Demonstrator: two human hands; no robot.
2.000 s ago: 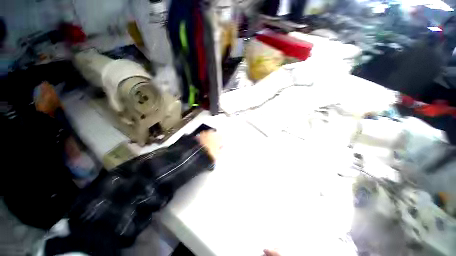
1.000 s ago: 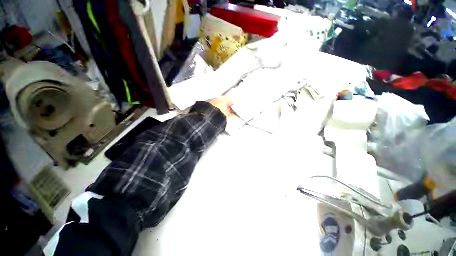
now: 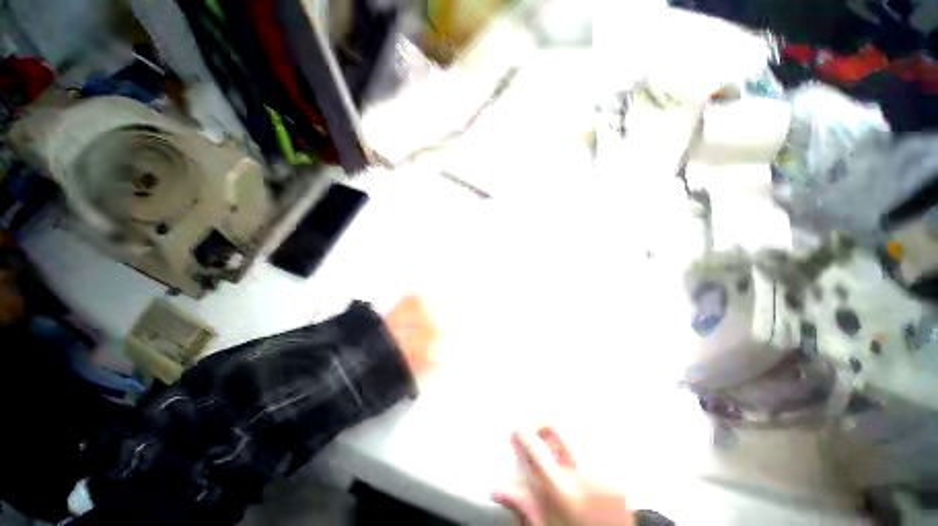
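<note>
White cloth (image 3: 535, 298) lies on the white table, so washed out by the light that its edges are hard to tell. My left hand (image 3: 413, 334), in a dark checked sleeve, is on the table left of centre; its fingers are lost in the glare. My right hand (image 3: 555, 483) is at the bottom centre near the table's front edge, blurred, with fingers apart and nothing visible in them. A black phone (image 3: 320, 229) lies flat on the table beyond my left sleeve.
A cream sewing machine (image 3: 735, 205) stands at the right. Another machine (image 3: 144, 185) is at the left, with a small beige tray (image 3: 168, 339) near it. A grey post (image 3: 334, 92) rises behind the phone. Clear plastic bags (image 3: 838, 154) are at the upper right.
My left hand has drawn back toward the table's front edge, uncovering the phone. My right hand has come into view at the bottom. The view has shifted.
</note>
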